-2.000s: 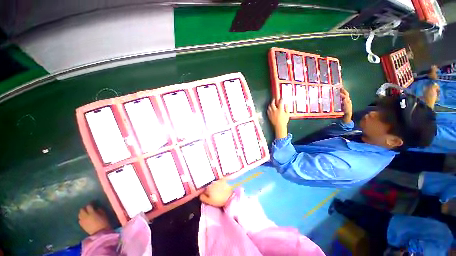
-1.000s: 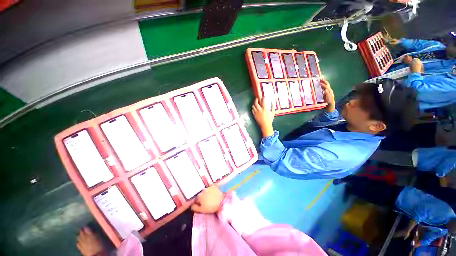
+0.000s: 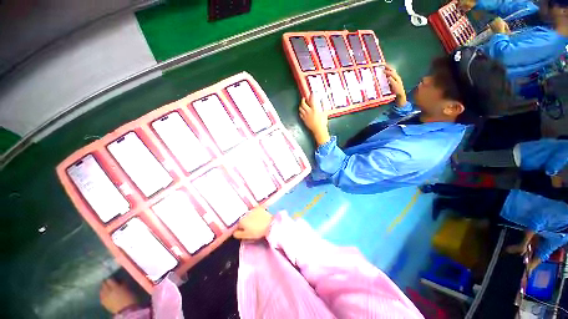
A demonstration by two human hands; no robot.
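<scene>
An orange-pink foam tray [image 3: 138,202] lies tilted on the dark green bench in front of me, with two rows of five smartphones. All the screens are lit white; the upper-left smartphone [image 3: 98,187] shows faint text. Glare washes out some screens at the centre right. My right hand [image 3: 254,224] rests at the tray's near edge, its fingers curled against the rim. My left hand [image 3: 117,295] is low at the left, on the bench beside the tray's near-left corner. It is dark and blurred, and its finger pose and contact with the tray are unclear.
To the right, a co-worker in blue [image 3: 389,152] has both hands on a neighbouring tray [image 3: 344,113] of phones. Another tray [image 3: 449,26] lies farther off at top right by a second worker. A pale raised edge runs along the bench's back. Blue floor shows at lower right.
The view has shifted, so the neighbouring tray and co-worker appear higher and farther left. Text has appeared on the upper-left screen. My right hand stays at the near edge, my left hand near the left corner.
</scene>
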